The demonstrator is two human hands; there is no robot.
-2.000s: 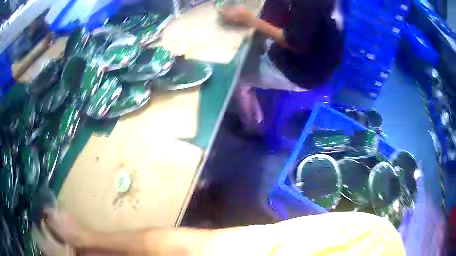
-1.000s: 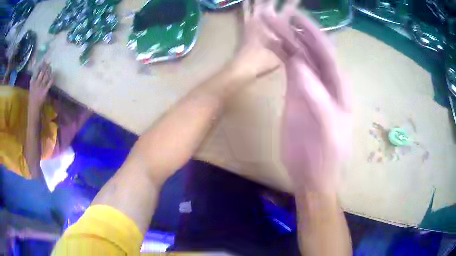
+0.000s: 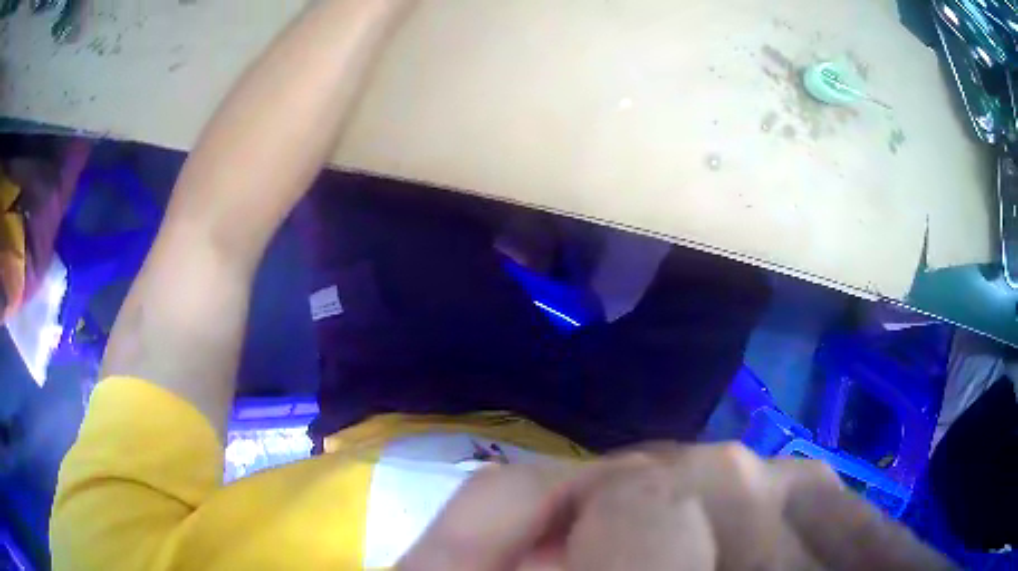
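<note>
A small pale green holder sits on the tan cardboard at the upper right, with dark spots around it. A thin pale stick points right from it. My left forearm crosses the cardboard's left part and leaves by the top edge, so my left hand is out of view. My right hand is large and close to the camera at the bottom edge, partly cut off. Its fingers look bent, and whether it holds anything cannot be told.
Glossy dark green housings stand at the upper right edge. Small green parts show at the top left corner. The table edge runs across the middle. Blue stools are below right. Part of a person in yellow is at the left edge.
The view has tilted down towards my lap. My hands, close together over the cardboard before, are now apart: the left beyond the top edge, the right low and near the camera.
</note>
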